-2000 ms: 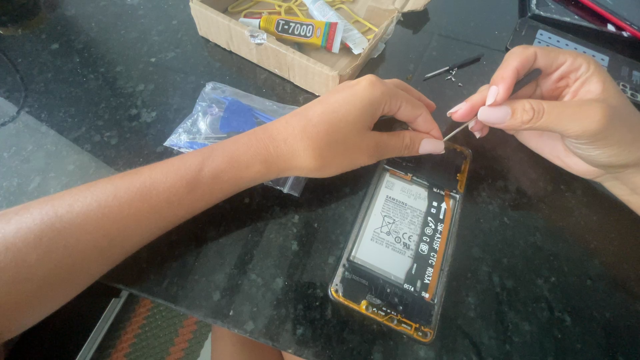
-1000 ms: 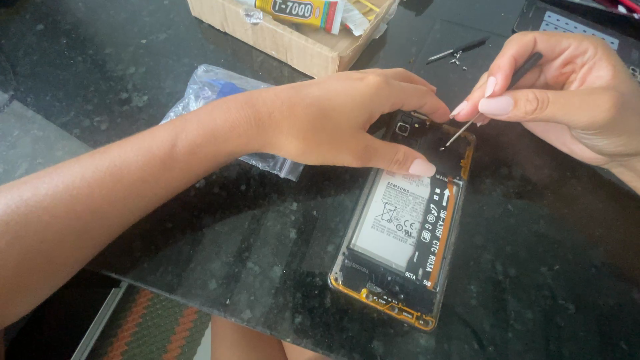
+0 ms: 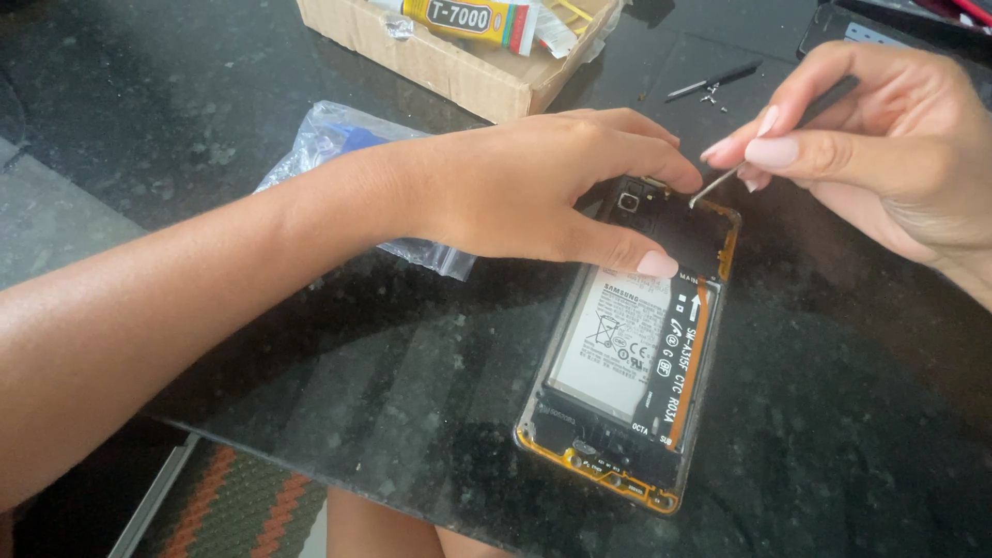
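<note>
A Samsung smartphone with its back cover off (image 3: pixel 620 341) lies on the dark stone tabletop, its battery and flex cables bare. My left hand (image 3: pixel 558 186) rests across its upper left, thumb near the battery's top and fingertips at the top edge; the fingers are apart, gripping the phone not plainly shown. Between the thumb and fingers of my right hand (image 3: pixel 868 139) is a thin metal-shafted tool with a dark handle (image 3: pixel 717 184). Its tip touches or nearly touches the phone's upper end, right of the camera module (image 3: pixel 628 202), with a tiny bright bit at the tip.
Beyond the phone lie a small black screwdriver (image 3: pixel 714 80) and several tiny screws (image 3: pixel 711 96). A cardboard box (image 3: pixel 434 74) holds a T-7000 glue tube (image 3: pixel 469 19). A clear plastic bag with blue items (image 3: pixel 333 139) lies under my left forearm. Dark devices occupy the far right corner.
The tool's tip has moved from the middle of the phone's upper black part to nearer its top edge. Two seconds ago my left fingers were close to the tip; they have since spread apart.
</note>
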